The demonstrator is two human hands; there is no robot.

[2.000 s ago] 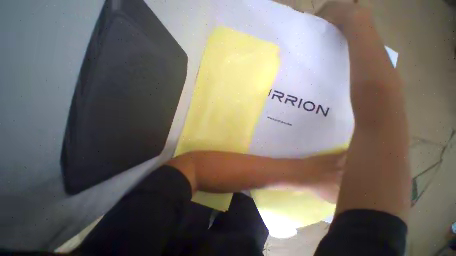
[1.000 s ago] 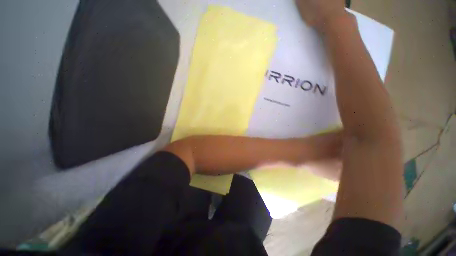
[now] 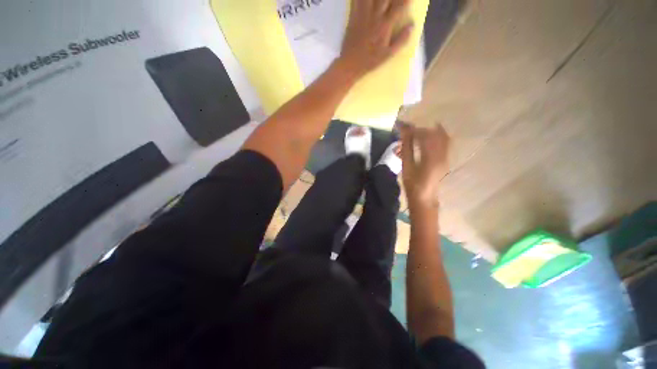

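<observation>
A large white product box (image 3: 79, 94) stands at the left, printed with "Wireless Subwoofer" and dark blocks. Its end with part of the FURRION lettering is at the top centre. A yellow sheet (image 3: 266, 65) lies on that end. Another yellow sheet (image 3: 382, 86) hangs at the box's near right edge. My left hand (image 3: 376, 36) rests on this second sheet with fingers spread. My right hand (image 3: 426, 155) is just below and right of the sheet's lower corner, fingers bent. Whether anything small is at its fingertips cannot be told.
A green basket (image 3: 542, 259) with yellow pieces is on the floor at the right. Brown cardboard (image 3: 533, 122) spreads over the right side. My legs and white footwear (image 3: 358, 140) are below the box end. Green floor (image 3: 468, 303) shows at the lower right.
The view has shifted, and the box end now sits higher in the picture. My right hand has come down from the box's upper part. My left hand now lies spread on the yellow sheet.
</observation>
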